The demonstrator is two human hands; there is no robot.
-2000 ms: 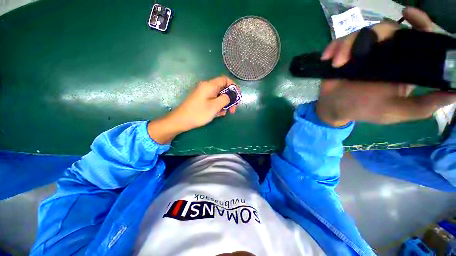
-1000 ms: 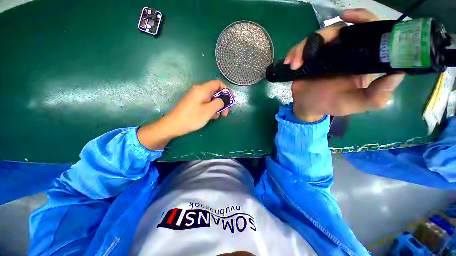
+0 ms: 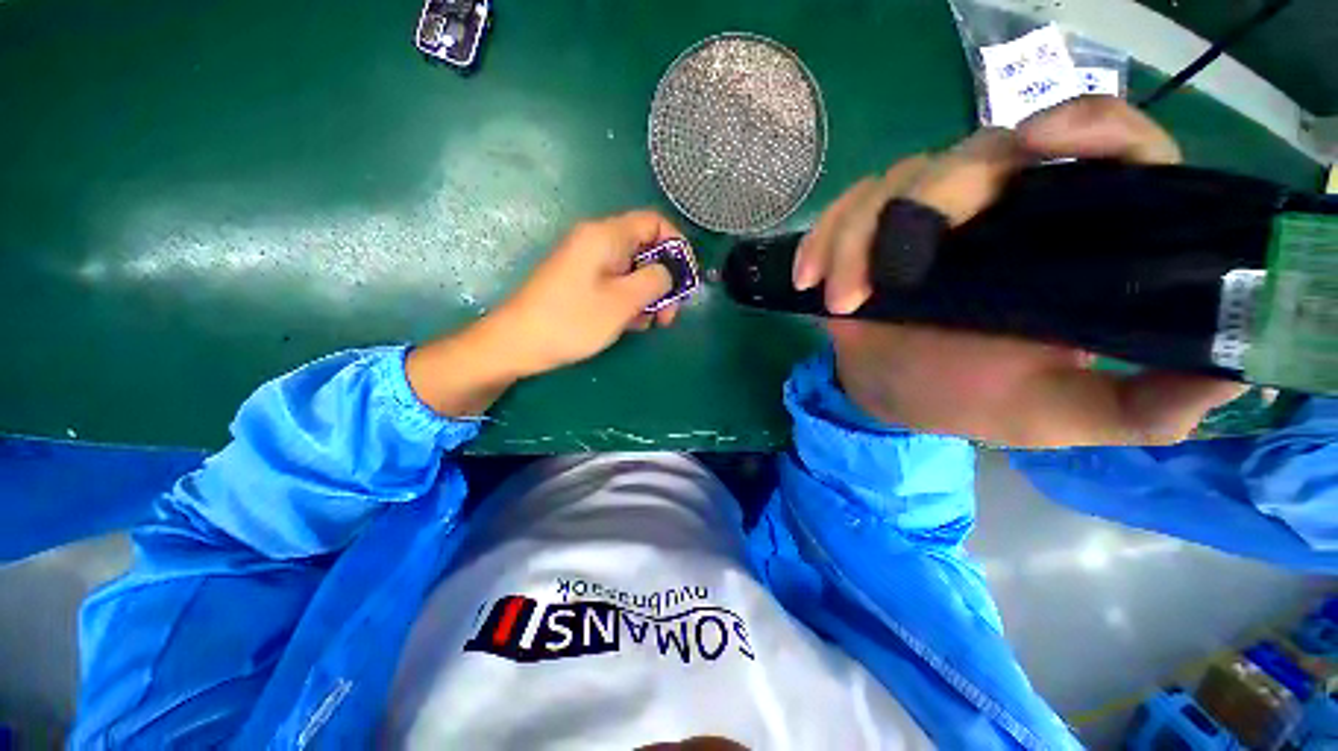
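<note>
My left hand [image 3: 587, 291] holds a small square device housing [image 3: 668, 275], dark with a pale rim, between its fingertips over the bench. My right hand [image 3: 954, 294] is closed around a thick black electric screwdriver [image 3: 1086, 264] with a green label at its rear. The tool's nose points left, close to the housing's right side, with a small gap between them. A round screw tray [image 3: 738, 132], speckled silver-grey, lies just beyond both hands. A second housing [image 3: 452, 30] lies on the bench at the upper left.
A clear plastic bag with white labels [image 3: 1030, 74] lies right of the tray. A black cable [image 3: 1215, 56] runs at the upper right. The green bench's front edge [image 3: 616, 440] crosses before my body. Blue cloth of another person [image 3: 1218, 484] shows at the right.
The screwdriver in my right hand has moved left and toward me, from beside the tray to near the housing. My left hand still holds the housing.
</note>
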